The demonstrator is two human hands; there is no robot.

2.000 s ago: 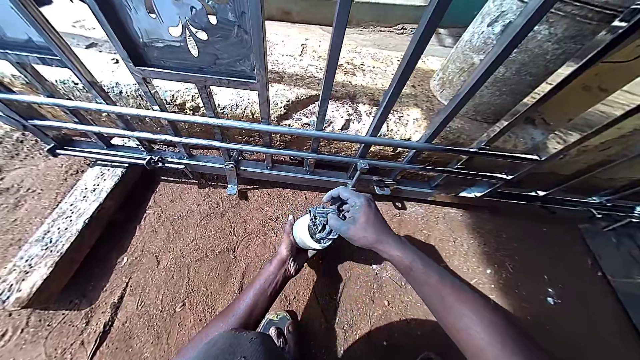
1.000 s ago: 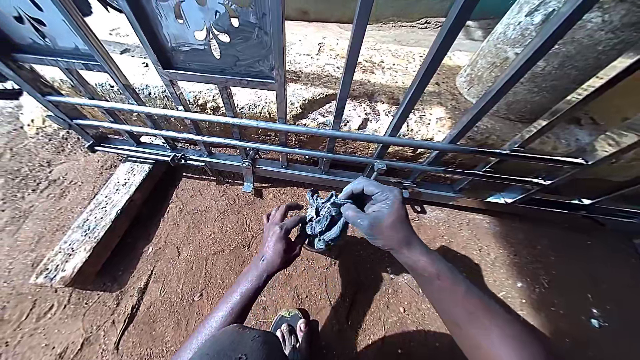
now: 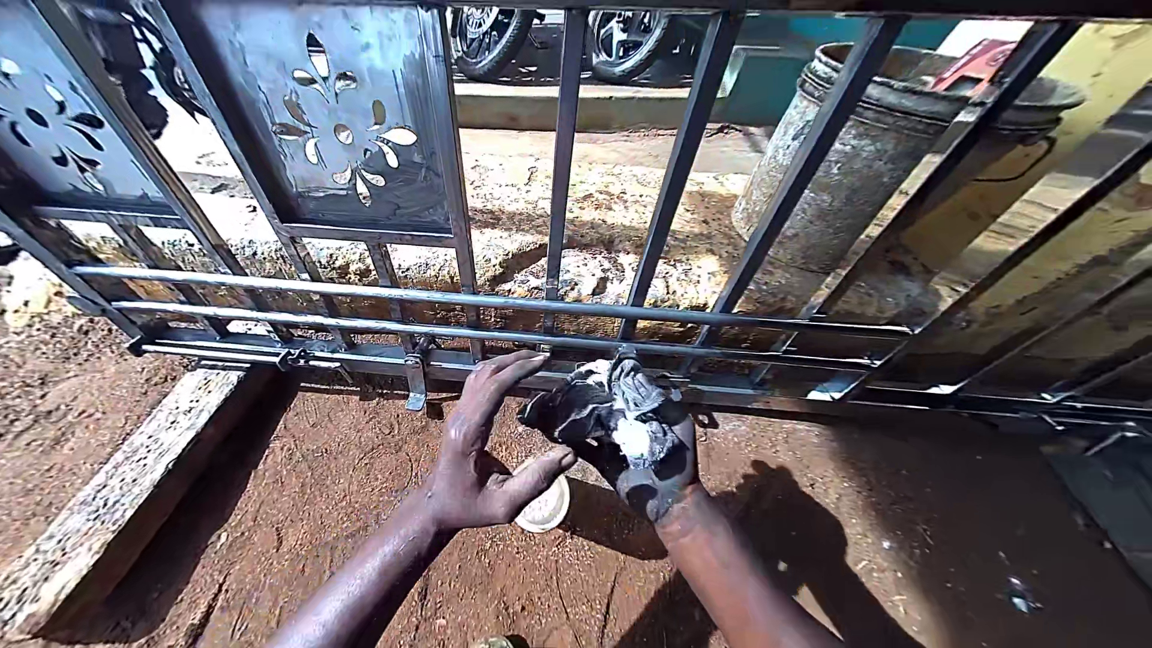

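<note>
A crumpled grey rag with a white patch on it lies in my right hand, whose fingers and palm are coated grey. Just left of it is my left hand, fingers spread and holding nothing. Below, partly behind the left thumb, a small round whitish container stands on the reddish soil. In front of both hands runs the lower part of a grey metal gate, with long horizontal rods, upright bars and cut-out flower panels.
A wooden beam lies under the gate at the left. Behind the bars stand stained buckets beside a yellow wall, and motorcycle wheels show at the top. A small metal bracket hangs from the lower rail.
The rag, at the container's mouth two seconds ago, now rests on my right palm, away from it. My left hand has let go of the container and opened. The view has tilted up.
</note>
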